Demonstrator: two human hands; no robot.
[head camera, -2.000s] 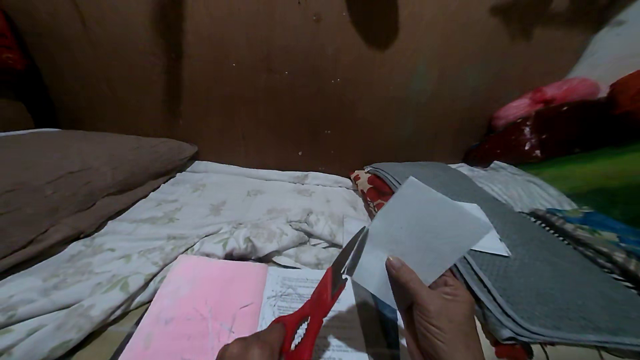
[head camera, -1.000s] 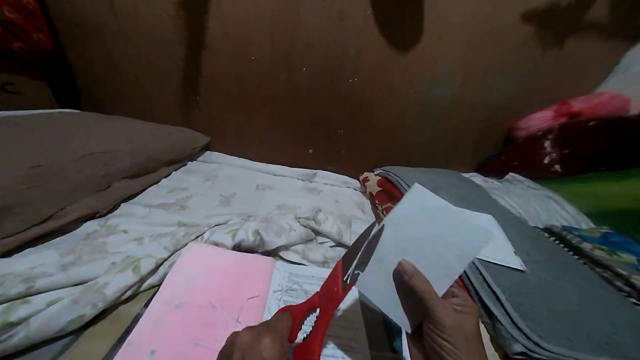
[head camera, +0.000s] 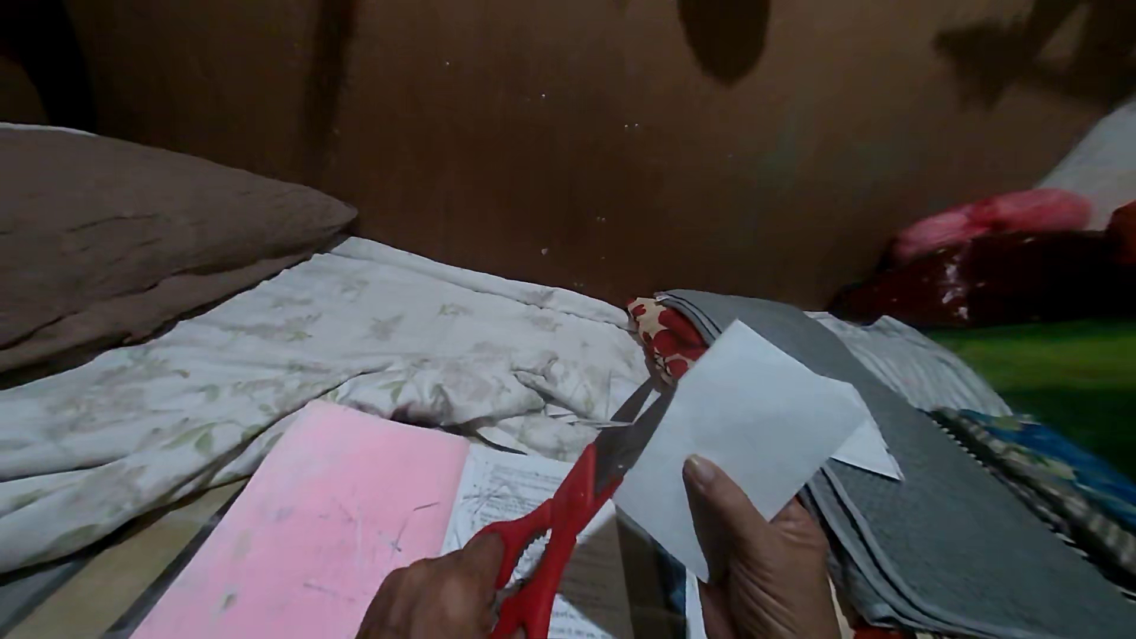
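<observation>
My left hand (head camera: 435, 595), at the bottom centre, grips the red handles of a pair of scissors (head camera: 568, 524). The blades are a little apart and point up and away, by the left edge of a piece of white paper (head camera: 754, 426). My right hand (head camera: 768, 555) pinches that paper, its thumb on the near face and the fingers hidden behind. A second white corner (head camera: 871, 451) shows behind it at the right. Below lie a pink sheet (head camera: 328, 524) with thin scraps on it and a printed page (head camera: 501, 488).
A grey folded cloth (head camera: 958, 524) lies at the right, beside a red patterned fabric (head camera: 666, 342). A white floral sheet (head camera: 426, 328) spreads behind, with a brown pillow (head camera: 160, 240) at the left. A brown wall (head camera: 532, 160) closes the back.
The scissor blades, which crossed the paper's left edge two seconds ago, now show more open beside it. The right hand keeps its hold on the paper.
</observation>
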